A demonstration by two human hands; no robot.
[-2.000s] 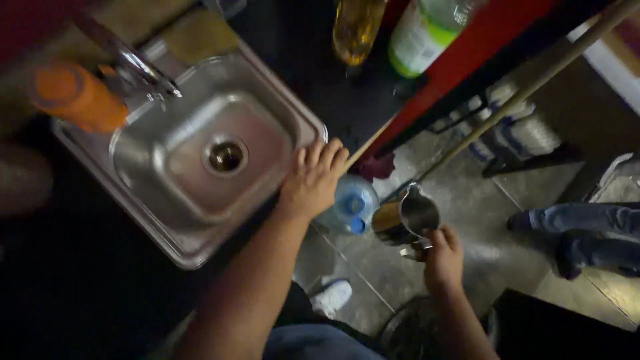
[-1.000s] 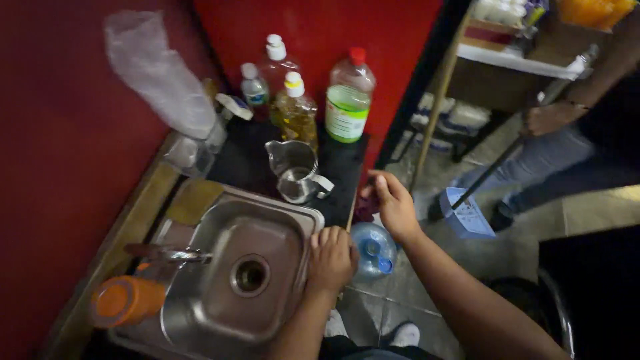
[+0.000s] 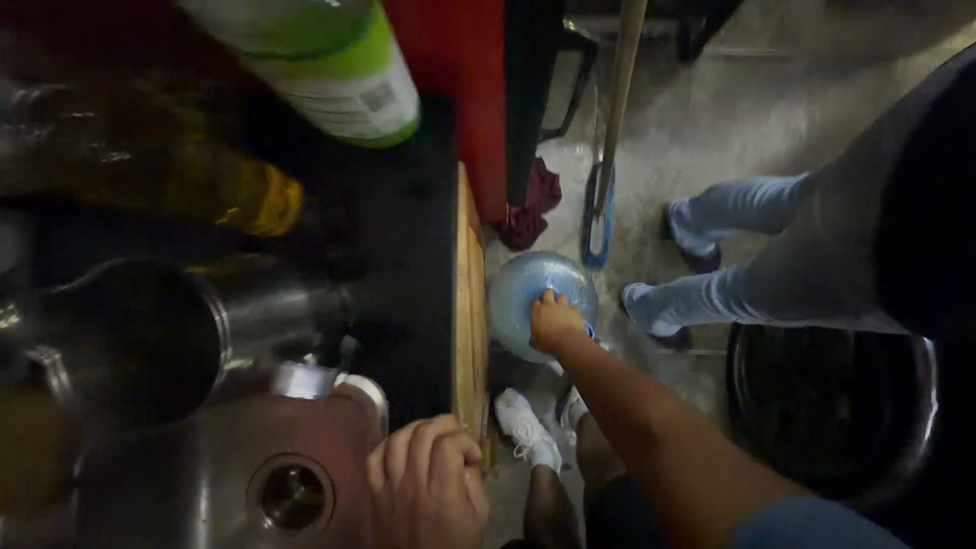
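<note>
My left hand (image 3: 428,480) rests on the counter edge at the right rim of the steel sink (image 3: 213,488), its fingers bent over the edge and no object seen in it. Down beside the counter, my right hand (image 3: 558,326) is at the top of a large blue translucent water jug (image 3: 518,290) on the floor, with its fingers curled at the neck; the hand hides the neck and most of the grasp. A shiny metal pitcher (image 3: 145,343) stands on the black counter (image 3: 389,267), left of my left hand, close to the camera and blurred.
A green-labelled plastic bottle (image 3: 343,84) and a bottle of amber liquid (image 3: 267,198) stand on the counter. A dark red cloth (image 3: 534,210) and a blue-framed mop or broom with a wooden handle (image 3: 624,84) are beyond the jug. Another person's legs (image 3: 770,293) stand at right, near a round black container (image 3: 831,404).
My right hand has moved down to the top of the jug; one second ago it was raised above it. My left hand stays at the sink's edge. The view has tipped down and come closer.
</note>
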